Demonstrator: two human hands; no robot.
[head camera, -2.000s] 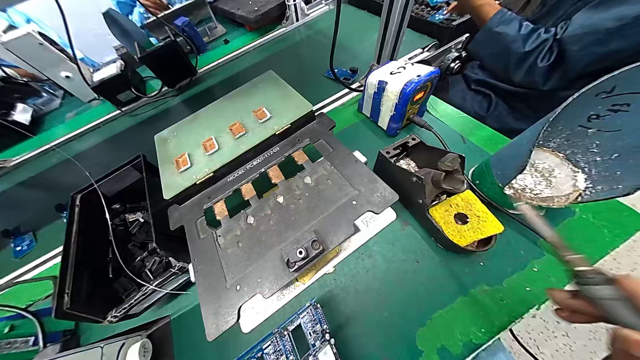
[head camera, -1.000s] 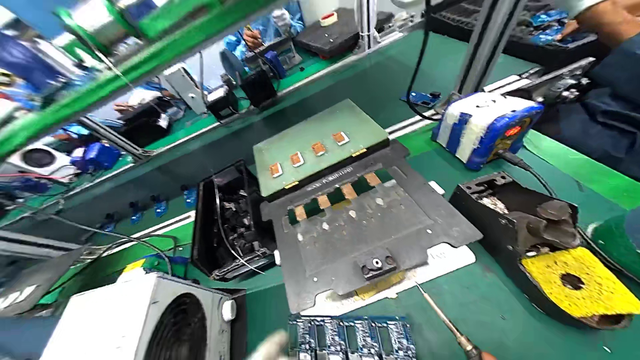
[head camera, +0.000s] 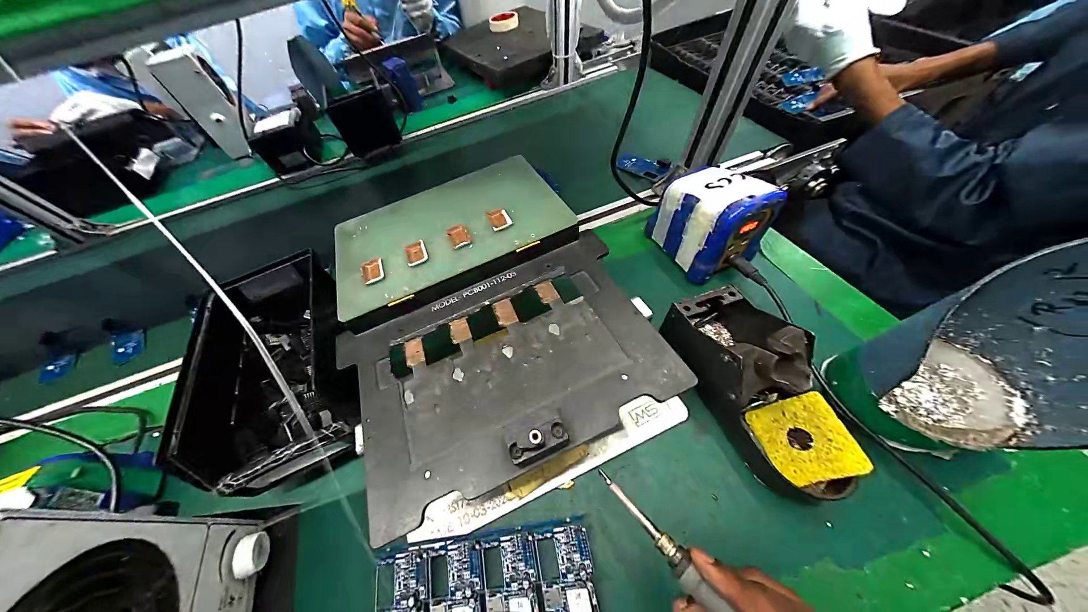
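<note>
My right hand (head camera: 739, 586), at the bottom edge, grips a soldering iron (head camera: 671, 548) whose tip points up and left over the green mat. Left of the iron lies a panel of blue circuit boards (head camera: 510, 565), cut off by the bottom edge. Behind the panel sits a black fixture plate (head camera: 510, 408) with a small black block near its front. The fixture's greenish hinged lid (head camera: 459, 234) is open and carries several copper-coloured pads. A soldering iron stand (head camera: 739, 357) with a yellow sponge (head camera: 807, 444) is to the right. My left hand is out of view.
A black bin of small dark parts (head camera: 255, 382) is left of the fixture, a fan unit (head camera: 127, 565) at lower left. The blue soldering station (head camera: 714, 221) stands behind the iron stand. A scraped dark curved container (head camera: 1003, 365) is at right. A co-worker's arm (head camera: 909, 136) reaches into a tray.
The view has swung right since one second ago. The iron is in my right hand in both earlier frames; two seconds ago it was raised near the dark container, and now it is beside the circuit boards.
</note>
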